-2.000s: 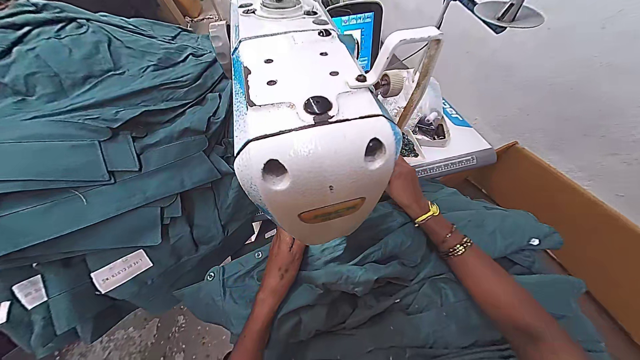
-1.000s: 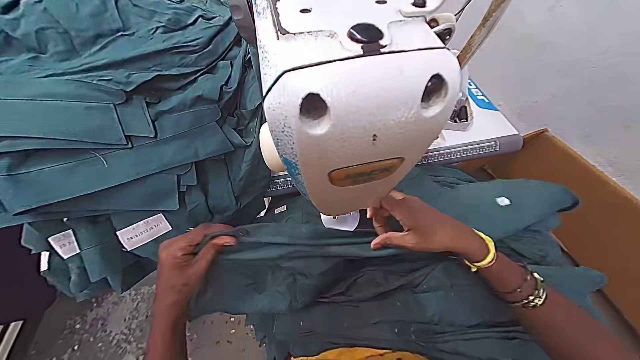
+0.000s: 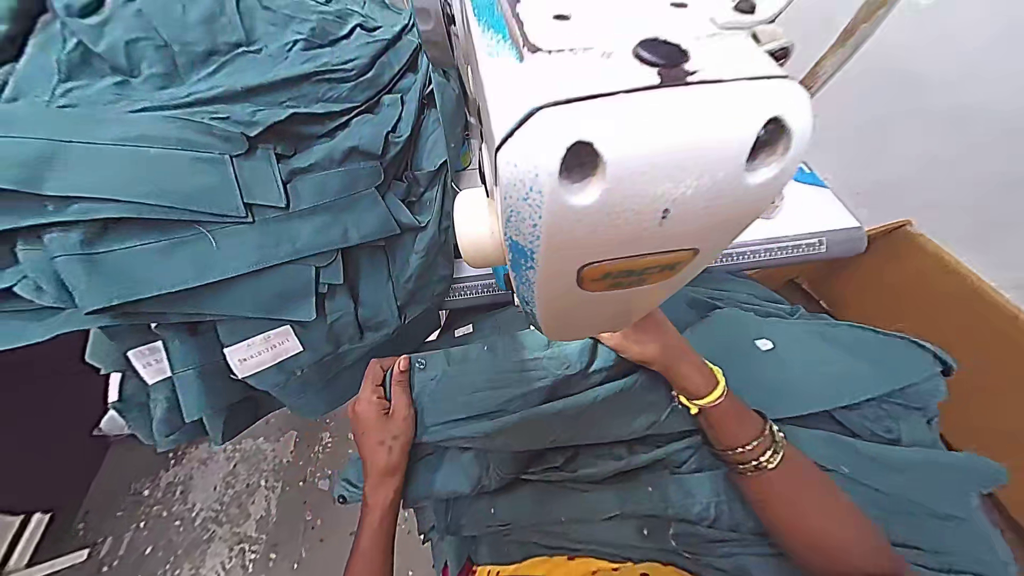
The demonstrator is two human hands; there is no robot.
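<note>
A white Jack sewing machine head [image 3: 640, 192] fills the upper middle and hides its needle area. Below it lies a teal cloth garment [image 3: 512, 392] with a small button near its left edge. My left hand [image 3: 386, 420] pinches that edge between thumb and fingers, beside the button. My right hand [image 3: 644, 340] rests on the cloth under the machine head; its fingertips are hidden behind the head, so its hold cannot be told. A yellow band and bracelets circle the right wrist.
A tall pile of folded teal garments [image 3: 200, 184] with white labels stands at the left. Brown cardboard [image 3: 944, 320] borders the right side beside a pale wall. A measuring scale [image 3: 772, 250] runs along the machine bed's edge. The speckled floor [image 3: 216, 488] shows at lower left.
My left hand has gone from the cloth's upper fold to its buttoned edge, now drawn out flatter. My right hand's fingers, visible a second ago, have moved behind the machine head.
</note>
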